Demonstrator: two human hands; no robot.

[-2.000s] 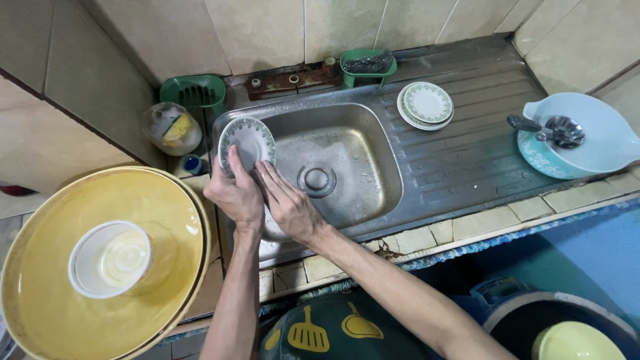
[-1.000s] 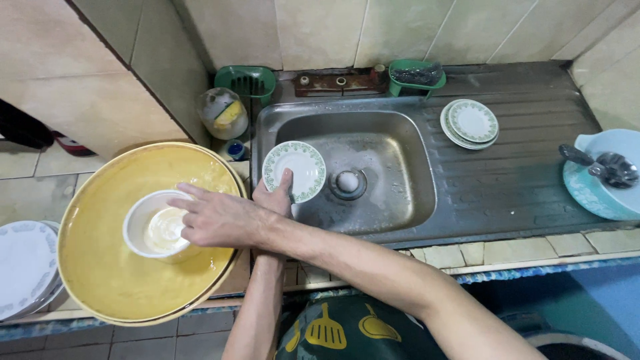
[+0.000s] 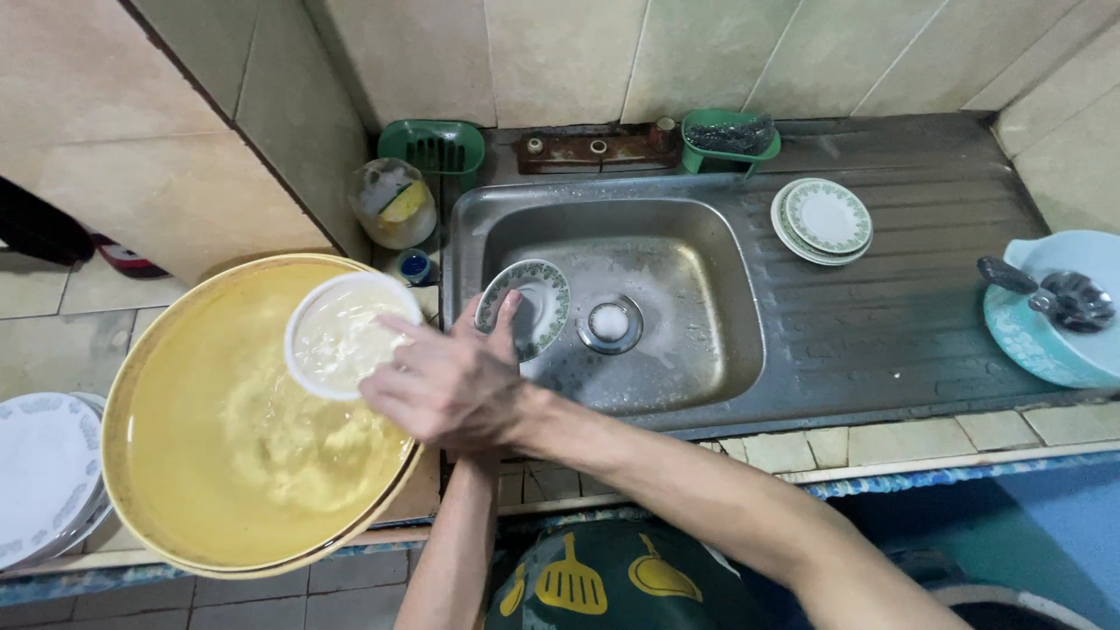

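My right hand (image 3: 437, 376) crosses over my left wrist and grips the rim of a white plastic bowl (image 3: 328, 328), which is full of water. That bowl is over the large yellow basin (image 3: 175, 437), whose water is rippling. Below and behind it, my left hand (image 3: 494, 328) holds a small plate with a green leafy rim (image 3: 547, 302), tilted over the left side of the stainless steel sink (image 3: 682, 367). White foam sits on the drain (image 3: 610, 322). Several small plates of the same pattern (image 3: 827, 217) are stacked on the drainboard.
Behind the sink are a green soap dish (image 3: 433, 144), a green holder with a dark scrubber (image 3: 731, 140) and a rusty faucet base (image 3: 595, 153). A jar with a yellow sponge (image 3: 394, 206) and blue cap (image 3: 414, 265) stand left. A blue bowl (image 3: 1024, 341) sits right; white plates (image 3: 48, 472) far left.
My right hand has gone from the small plate to the white bowl and lifted it, now with water in it. The left hand still holds the small plate. The view has shifted left.
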